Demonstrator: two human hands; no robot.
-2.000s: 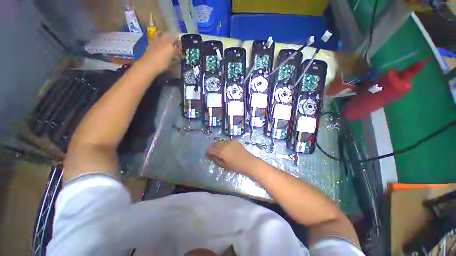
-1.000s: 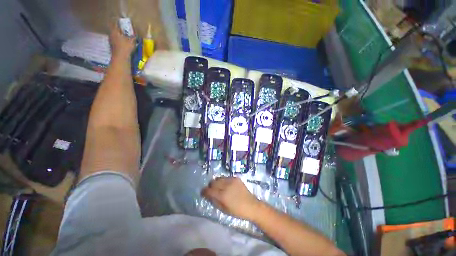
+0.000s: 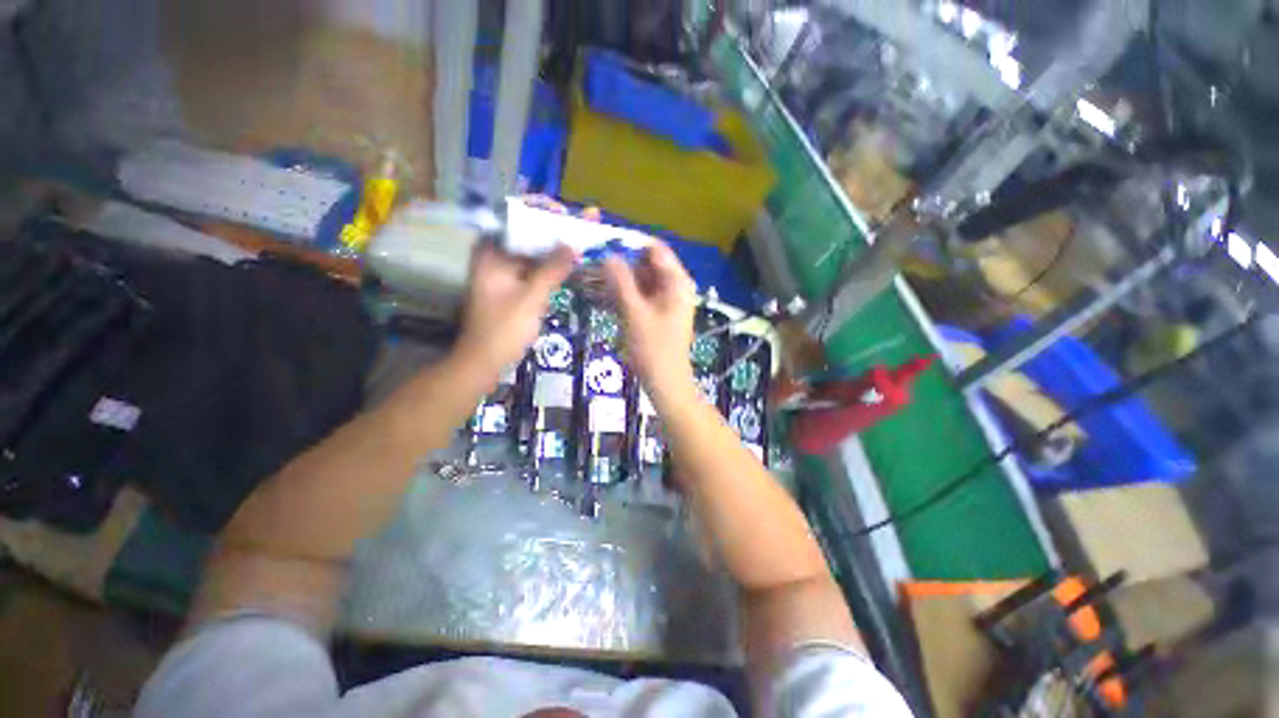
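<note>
My left hand (image 3: 508,302) and my right hand (image 3: 654,297) are raised over the far ends of the housings. Between them is a blurred white and blue tube (image 3: 550,225). My left fingers hold its white part and my right fingers are at its blue end. Several open black housings (image 3: 605,435) stand side by side below, with green boards, silver-white discs and white rectangles. My hands and forearms cover parts of them. Small metal bits (image 3: 540,484) lie at their near ends.
A red squeeze bottle (image 3: 856,404) is right of the housings, by the green conveyor (image 3: 947,484). A yellow glue bottle (image 3: 373,211) is at the left rear. Dark panels (image 3: 211,393) are piled at left. An orange-edged cardboard surface (image 3: 943,631) is at lower right.
My left hand has come from the left rear, bringing the white tube over the housings. My right hand has risen from the near bench to meet it. The camera view has shifted right.
</note>
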